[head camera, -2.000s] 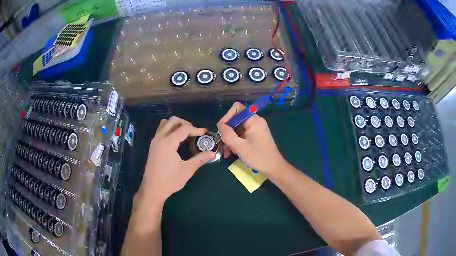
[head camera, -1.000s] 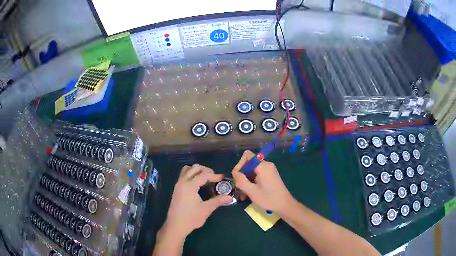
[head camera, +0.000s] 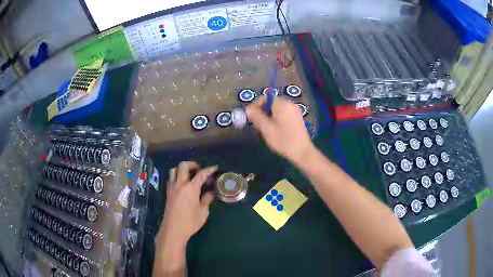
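Observation:
My right hand (head camera: 282,127) is over the front of the centre blister tray (head camera: 178,81). It grips the blue pen tool (head camera: 270,97), which is blurred. A blurred, silvery round component (head camera: 238,117) is at its fingertips. The shiny ring-shaped fixture (head camera: 231,188) lies on the green mat, with a pale round centre and a small tab at its right. My left hand (head camera: 188,197) is at the fixture's left side, fingers curled; whether it grips it is unclear. The yellow sticker sheet (head camera: 280,204) with several blue dots lies right of the fixture.
Left blister trays (head camera: 116,216) hold tight rows of black-rimmed discs. The right blister tray (head camera: 465,162) holds discs in a grid. Ribbed clear trays (head camera: 378,65) are stacked rear right. Sticker sheets on a blue holder (head camera: 94,105) are rear left. Red leads (head camera: 286,57) hang at the rear.
My right hand has moved from the fixture up and forward to the centre tray with pen tool and component. My left hand has drawn left, uncovering the fixture. The sticker sheet's blue dots are now visible.

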